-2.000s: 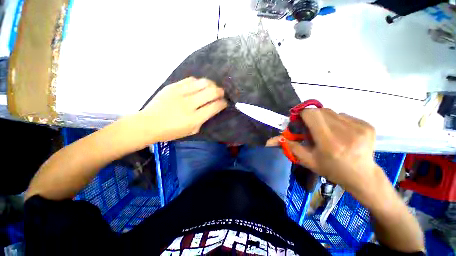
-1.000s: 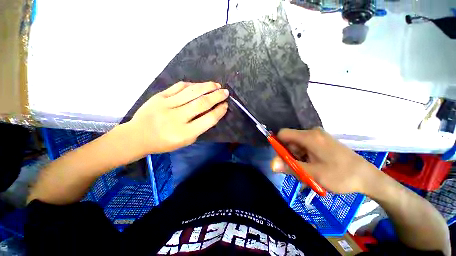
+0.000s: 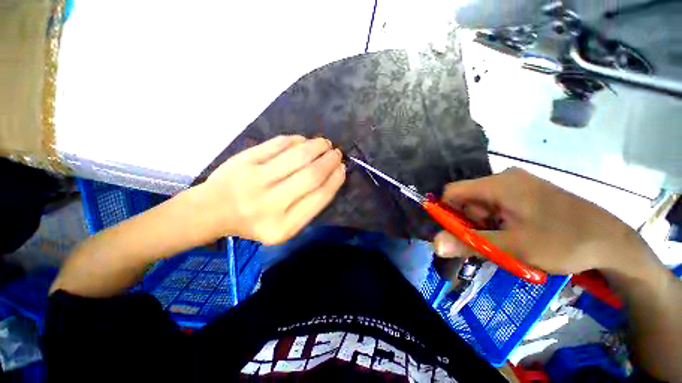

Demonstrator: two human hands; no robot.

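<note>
The dark mottled garment panel [image 3: 419, 105] lies on the white table and overhangs its front edge. My left hand [image 3: 280, 187] rests on the panel, its fingertips bunched near the middle and touching the cloth; whether they pinch it is hard to tell. My right hand [image 3: 523, 217] holds the scissors [image 3: 478, 241] by their red-orange handles. The slim silver blades look nearly closed and point up-left, with the tips at the middle of the panel just right of my left fingertips. A short thin line shows in the cloth beside the tips.
Sewing machine parts [image 3: 572, 82] stand at the upper right. A brown-taped edge [image 3: 26, 90] is at the far left. Blue perforated crates [image 3: 198, 273] are below the table on both sides, and a red plastic item [image 3: 598, 287] lies low at the right.
The scissors have turned from a broad side view to edge-on, with the tips still by my left fingertips. My left hand stays on the panel. The camera view has shifted.
</note>
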